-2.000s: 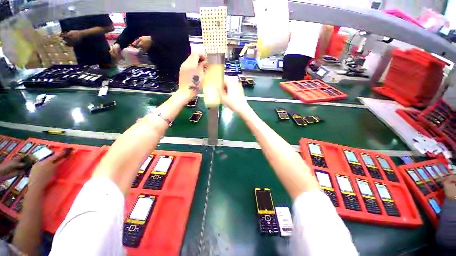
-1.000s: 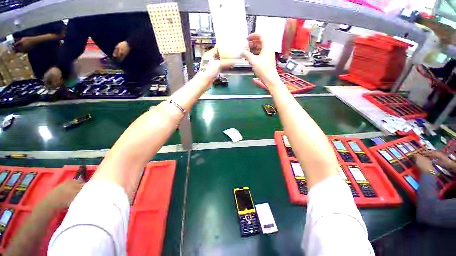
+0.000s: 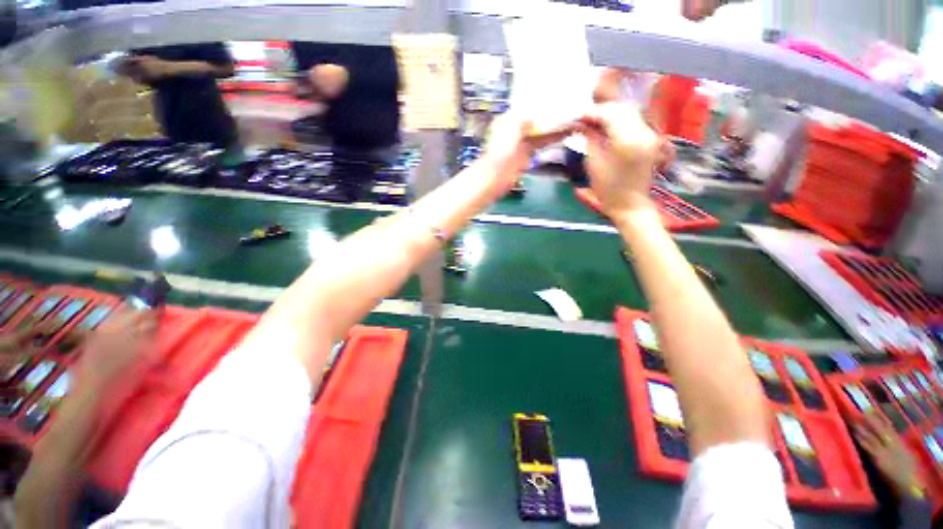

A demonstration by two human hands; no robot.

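My left hand [image 3: 507, 153] and my right hand [image 3: 625, 157] are raised at the lower edge of a white hanging sheet [image 3: 548, 67]. The fingers of both hands are closed on this edge; the exact grip is blurred. A pale dotted card [image 3: 428, 83] is on the post to the left of the sheet. A black and yellow keypad phone [image 3: 537, 470] lies on the green bench with its screen dark. A small white piece [image 3: 577, 492] lies right beside it. A curved white paper piece [image 3: 559, 304] lies farther back by the pale line.
Red slotted trays [image 3: 357, 434] with phones lie left and right [image 3: 646, 413], partly behind my arms. Another person's hand [image 3: 122, 346] is over the left tray, and one [image 3: 887, 449] is at the far right tray. Stacked red trays [image 3: 850, 186] stand back right. A metal beam crosses above.
My hands have moved from the post beneath the dotted card to the white sheet on its right. The curved paper piece now shows on the bench. The view has also shifted.
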